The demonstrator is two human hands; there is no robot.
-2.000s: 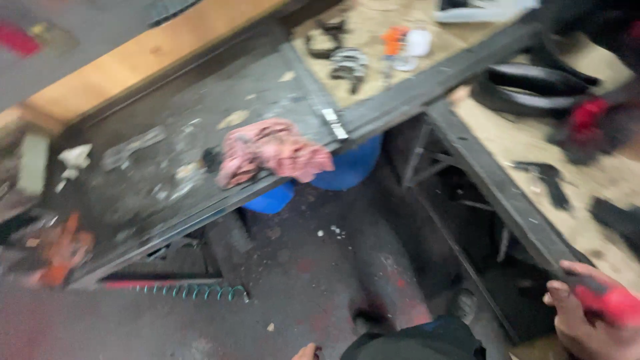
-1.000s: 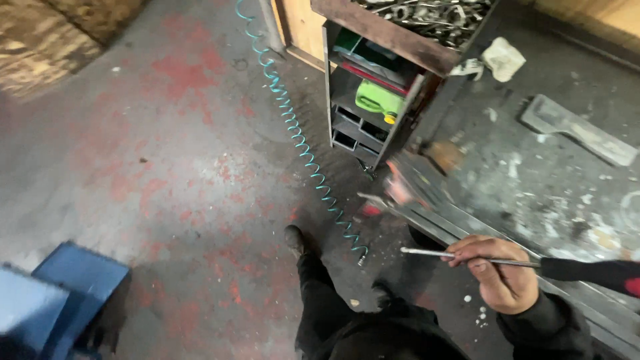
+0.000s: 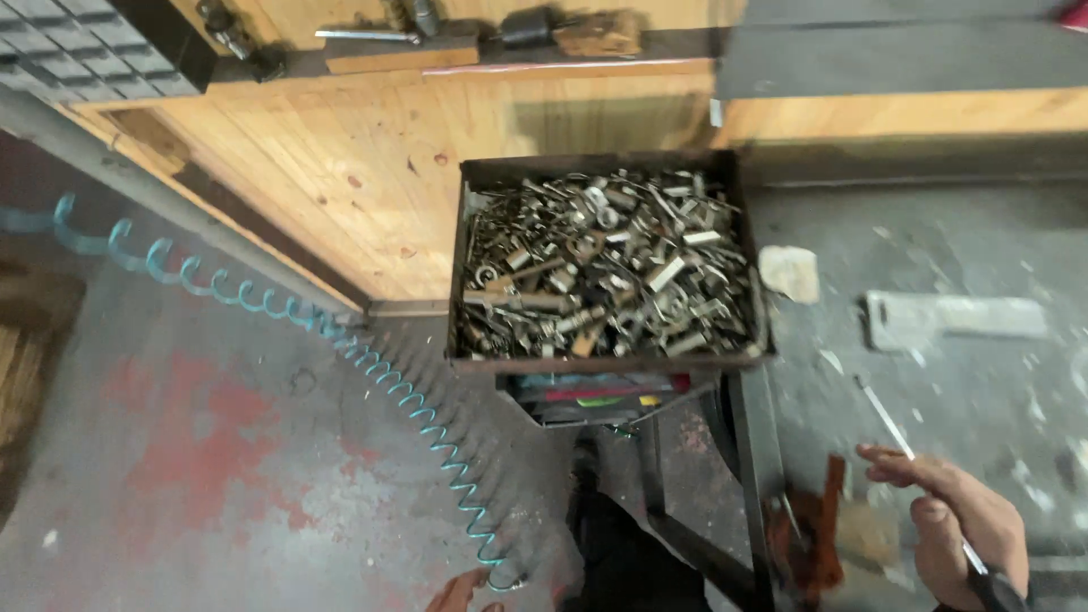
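Observation:
My right hand (image 3: 969, 518) holds a screwdriver (image 3: 884, 416) with a long metal shank and a dark handle, its shank pointing up and left over the metal workbench (image 3: 960, 238). My left hand (image 3: 459, 592) shows only in part at the bottom edge, beside the end of a coiled teal hose (image 3: 433, 429); whether it holds anything is hidden. Ahead of both hands, a metal tray (image 3: 608, 365) is full of loose bolts, nuts and other small metal parts. A flat grey metal piece (image 3: 960, 319) lies on the bench beyond the screwdriver tip.
A whitish lump (image 3: 789, 274) sits by the tray's right edge. An orange clamp-like tool (image 3: 829, 527) is at the bench's near left. Shelves (image 3: 595, 404) hold items under the tray. A wooden panel (image 3: 365, 187) and a ledge with tools stand behind.
The view has swung to the tray of metal parts. The screwdriver in my right hand pointed left a second ago and now points up and left. My left hand has come into view at the bottom.

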